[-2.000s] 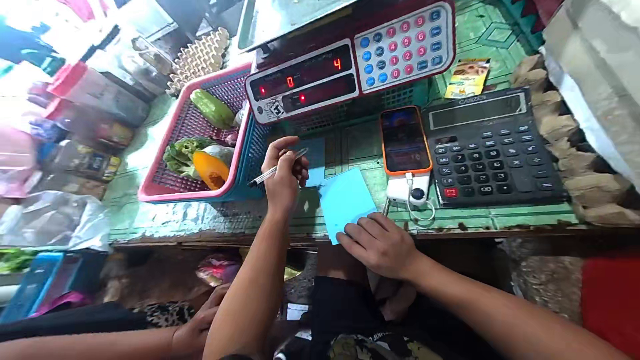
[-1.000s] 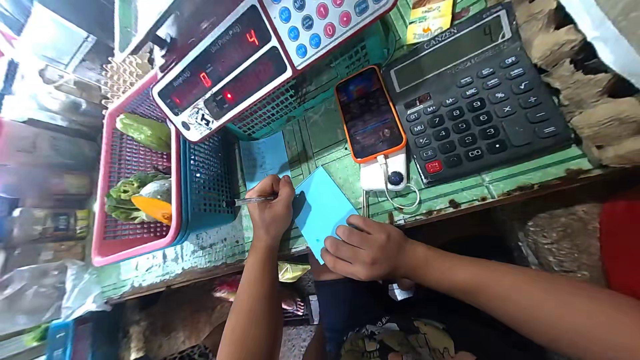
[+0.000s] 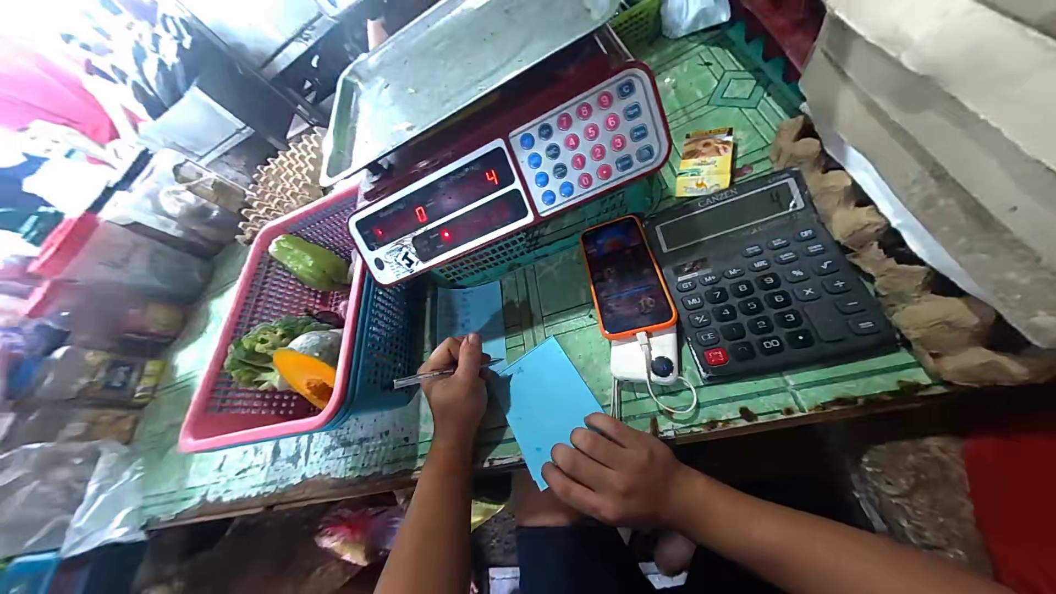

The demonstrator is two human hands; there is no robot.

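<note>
A pen (image 3: pixel 425 378) is held in my left hand (image 3: pixel 458 384), its tip at the upper left edge of a blue sheet of paper (image 3: pixel 549 404). My right hand (image 3: pixel 615 470) rests on the sheet's lower right part, fingers curled, pressing it near the table edge. Beyond my left hand, another blue paper (image 3: pixel 472 313) with faint writing lies flat on the green table. To the right of the sheets are a phone in an orange case (image 3: pixel 629 276), a white power bank (image 3: pixel 642 359) cabled to it, and a large black desk calculator (image 3: pixel 767 285).
A pink plastic basket (image 3: pixel 268 437) of vegetables stands at left, beside a digital weighing scale (image 3: pixel 441 213) with a metal tray (image 3: pixel 462 70). A yellow packet (image 3: pixel 705 162) lies behind the calculator. Egg trays (image 3: pixel 932 318) line the right side. The table's worn front edge (image 3: pixel 792 417) runs below.
My left hand has come down from its raised position two seconds ago to the edge of the blue sheet, still with the pen. My right hand stays on the sheet.
</note>
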